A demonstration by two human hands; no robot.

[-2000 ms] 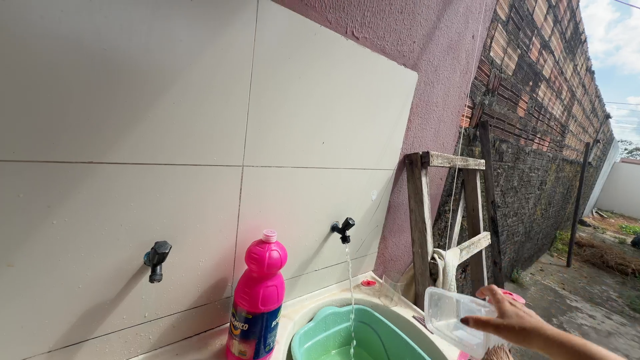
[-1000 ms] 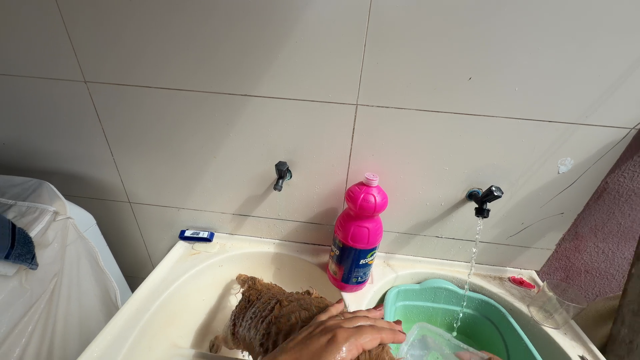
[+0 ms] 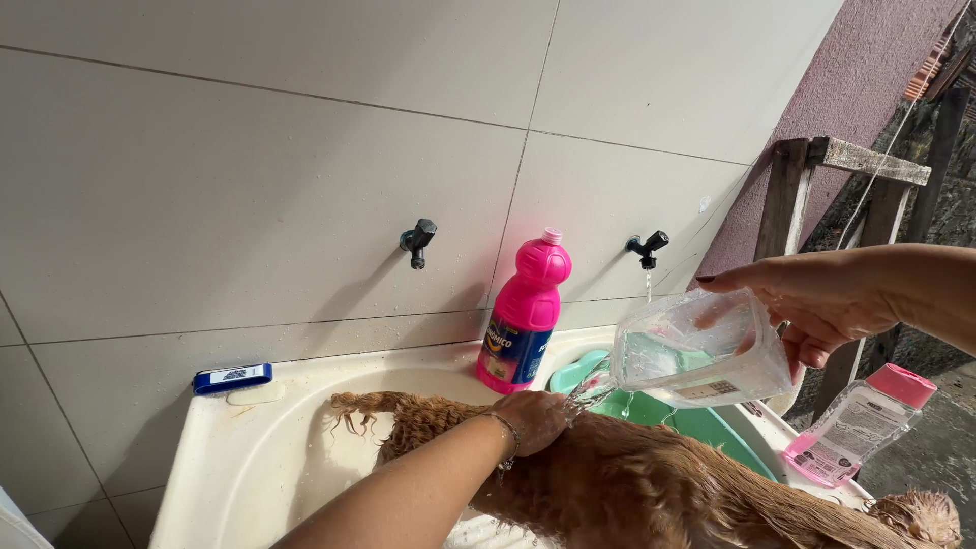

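Observation:
A wet, brown-furred dog [image 3: 648, 473] stands in the white laundry sink [image 3: 229, 465], its tail toward the left. My left hand [image 3: 534, 419] rests on its back, and a bracelet circles that wrist. With my right hand [image 3: 816, 305] I hold a clear plastic container [image 3: 701, 351] tilted over the dog, and water spills from it beside my left hand. Behind and below the container is a green plastic basin [image 3: 732, 438], partly hidden. Water runs from the right black tap [image 3: 648, 248].
A pink bottle [image 3: 534, 305] stands on the sink's back rim. The left black tap [image 3: 418, 242] juts from the tiled wall. A blue-backed brush [image 3: 232, 377] lies at the left rim, a pink-capped bottle [image 3: 862, 423] at the right. A wooden ladder [image 3: 789, 198] stands beyond.
My right hand has raised the clear container from low by the green basin, and water now pours from it. More of the dog is in view. The view has shifted.

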